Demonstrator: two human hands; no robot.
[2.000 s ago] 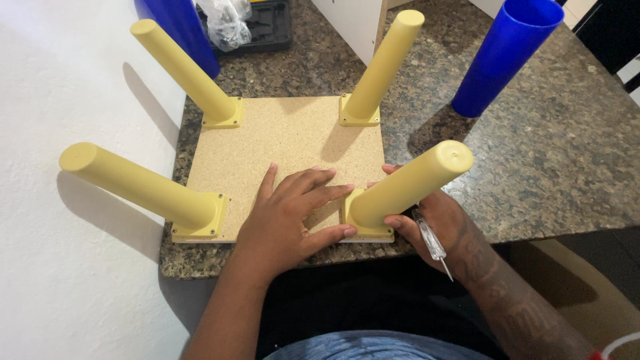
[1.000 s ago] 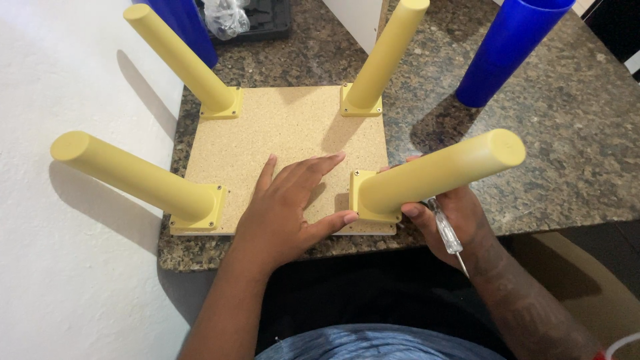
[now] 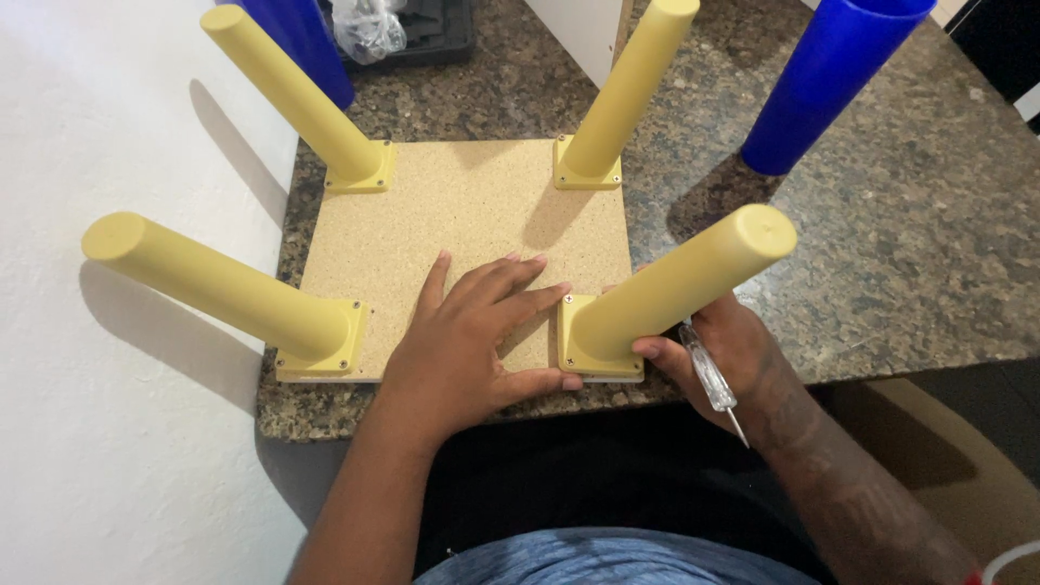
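Note:
A particleboard panel [image 3: 471, 211] lies flat with a yellow plastic leg standing at each corner. Spread over the panel is my left hand [image 3: 463, 341], its thumb and a fingertip by the square base of the near right leg [image 3: 674, 284]. My right hand [image 3: 723, 357] is at the outer side of that leg, thumb against it, some fingers hidden behind it. A screwdriver with a clear handle [image 3: 708, 370] is held in the right hand, its shaft pointing towards me. Screws show in the bases of the far left leg [image 3: 292, 97], far right leg [image 3: 630, 89] and near left leg [image 3: 219, 284].
A blue plastic tube-shaped piece [image 3: 829, 89] stands on the granite countertop [image 3: 918, 244] at the right. Another blue piece [image 3: 305, 49] is behind the far left leg, beside a black case [image 3: 443, 32] and a clear plastic bag [image 3: 367, 28]. A white wall [image 3: 122, 406] borders the left side.
The near right leg leaned further outward between the oldest and the middle frame, and its base has shifted slightly. My left hand stays on the panel; the screwdriver stays in my right hand.

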